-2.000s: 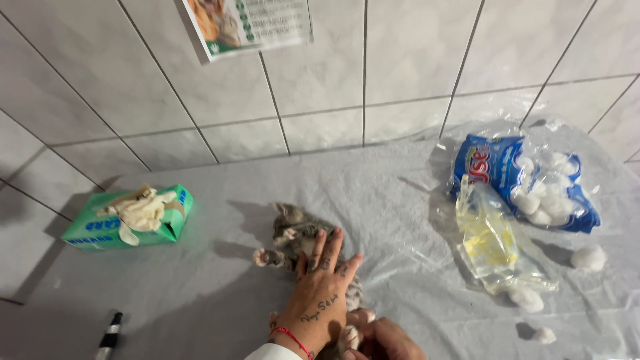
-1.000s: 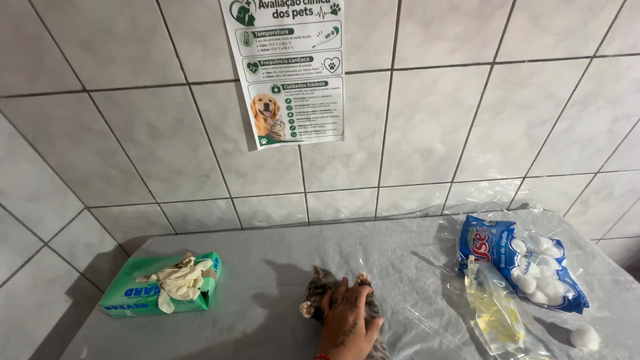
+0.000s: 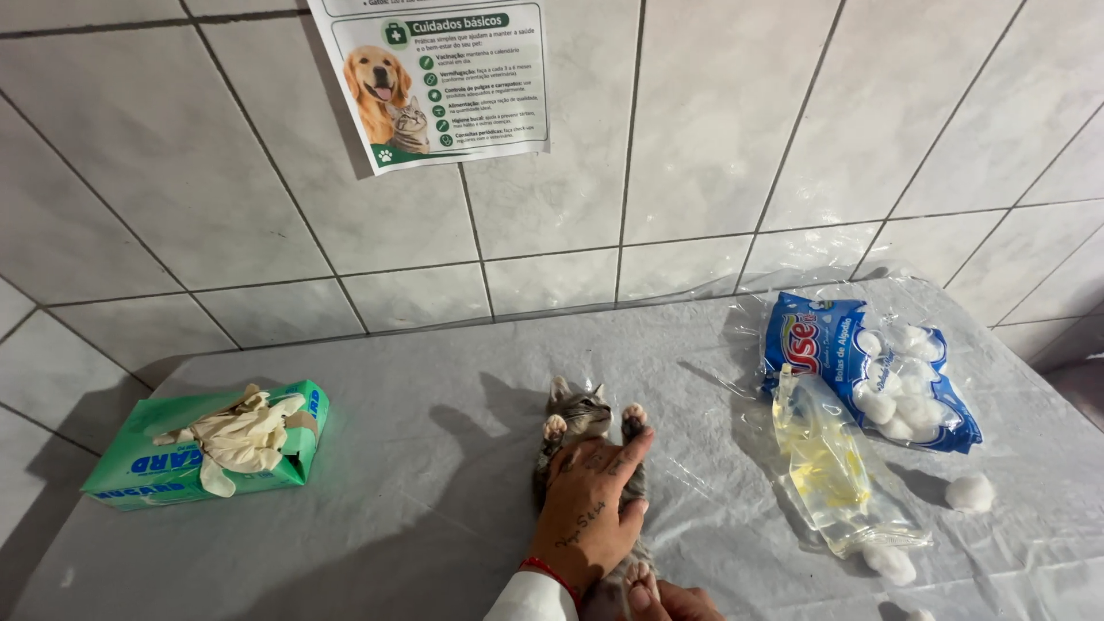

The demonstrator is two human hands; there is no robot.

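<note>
A grey tabby kitten [image 3: 580,412] lies belly up on the plastic-covered table, head toward the wall and both front paws raised. Across its chest and belly rests my left hand [image 3: 589,509], with a white sleeve and a red string bracelet at the wrist; its fingers lie about the body and hold it down. At the bottom edge my right hand [image 3: 668,601] is partly cut off by the frame. Its thumb and fingers are closed on one of the kitten's hind paws [image 3: 640,580].
Left stands a green glove box [image 3: 147,448] with cream latex gloves [image 3: 246,435] on top. On the right are a blue bag of cotton balls [image 3: 819,341], a clear pouch of yellowish liquid [image 3: 824,461] and loose cotton balls [image 3: 970,493]. A printed poster [image 3: 448,86] hangs on the tiled wall.
The kitten's head, turned up and left two seconds ago, now faces right. My right hand, not seen one second ago, shows again at the bottom. The view has shifted.
</note>
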